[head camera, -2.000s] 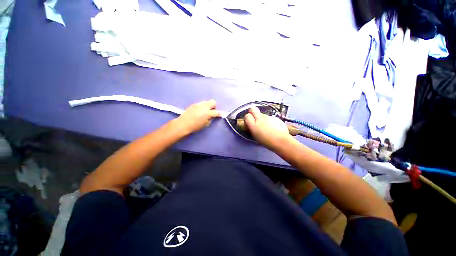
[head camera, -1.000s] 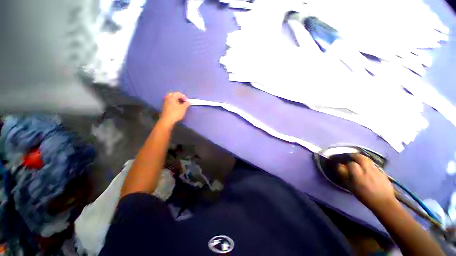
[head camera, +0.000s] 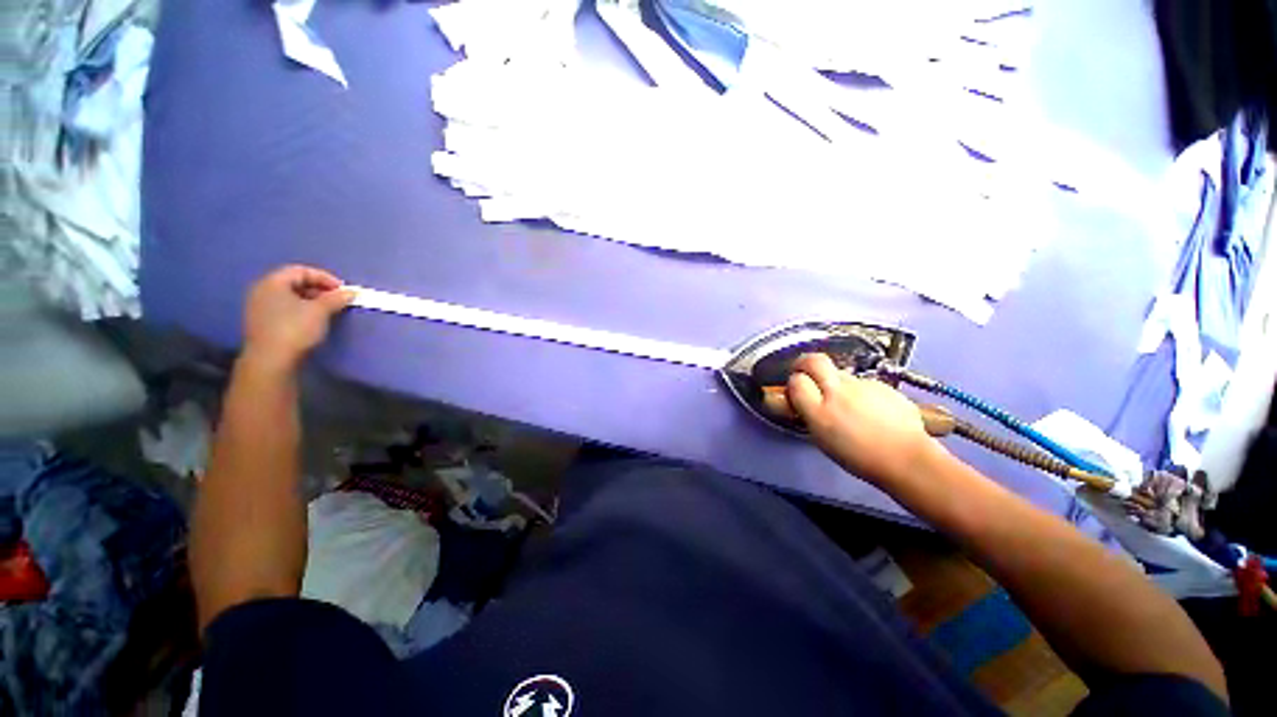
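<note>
A narrow white fabric strip (head camera: 539, 329) lies straight along the near part of the purple-blue table. My left hand (head camera: 297, 311) pinches its left end between thumb and fingers. My right hand (head camera: 845, 406) grips the brown handle of the dark steam iron (head camera: 784, 357). The iron lies flat with its pointed tip to the left, at the strip's right end. Any part of the strip beneath the iron is hidden.
A broad pile of white strips (head camera: 728, 175) lies beyond the strip. A blue hose (head camera: 1001, 416) and a brown ribbed hose (head camera: 1015, 448) run right from the iron to a knotted rag (head camera: 1174, 500). Pale cloth heaps lie left and right. The near table edge (head camera: 560, 432) curves before me.
My left hand has moved from near the iron to the strip's left end. The strip, curved before, is now straight. The camera view has also shifted.
</note>
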